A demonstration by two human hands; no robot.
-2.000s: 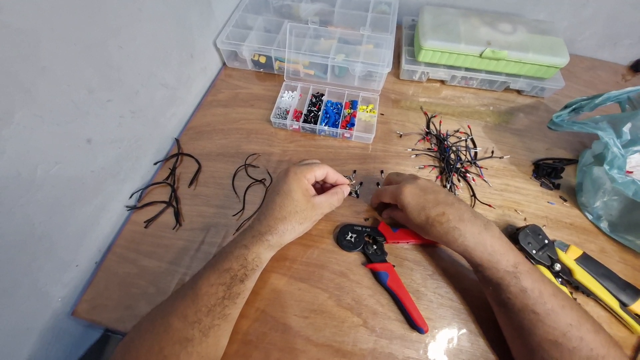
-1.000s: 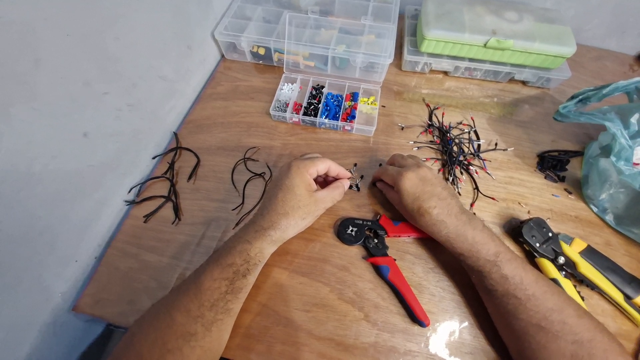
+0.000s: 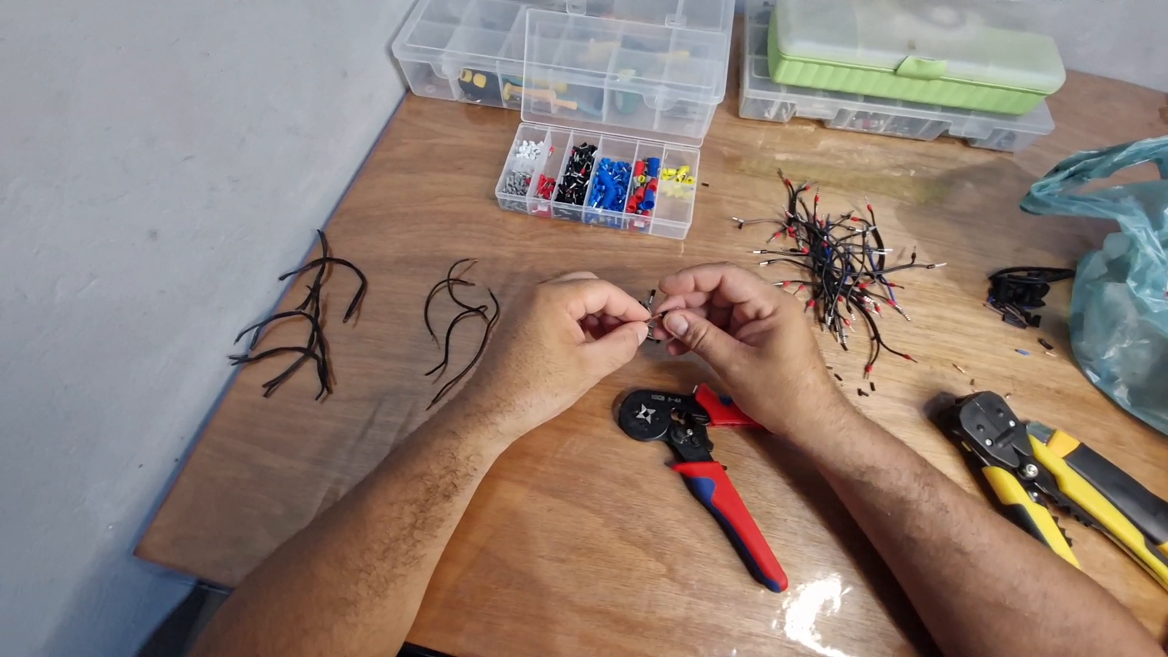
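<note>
My left hand (image 3: 584, 338) pinches the end of a short wire, its copper-coloured tip (image 3: 653, 319) showing between my hands. Against it, my right hand (image 3: 730, 333) has thumb and index finger closed on a small dark piece, perhaps a ferrule, mostly hidden by the fingers. Small black ferrules (image 3: 651, 299) lie on the table behind the fingertips. Just below my hands rests a ferrule crimper (image 3: 698, 456) with red and blue handles. Loose black wires (image 3: 461, 315) lie left of my left hand; a pile of black wires with red ferrules (image 3: 839, 260) lies beyond my right hand.
An open divided box (image 3: 593, 182) of coloured ferrules stands at the back, before a clear organizer (image 3: 456, 59). A green case (image 3: 912, 73) sits on another organizer. At right are a teal plastic bag (image 3: 1127, 292) and yellow-black pliers (image 3: 1013, 474). More black wires (image 3: 310, 319) lie far left.
My right hand has moved left and up from the table to meet my left hand, and its thumb and index finger now close on a small piece at the wire's tip.
</note>
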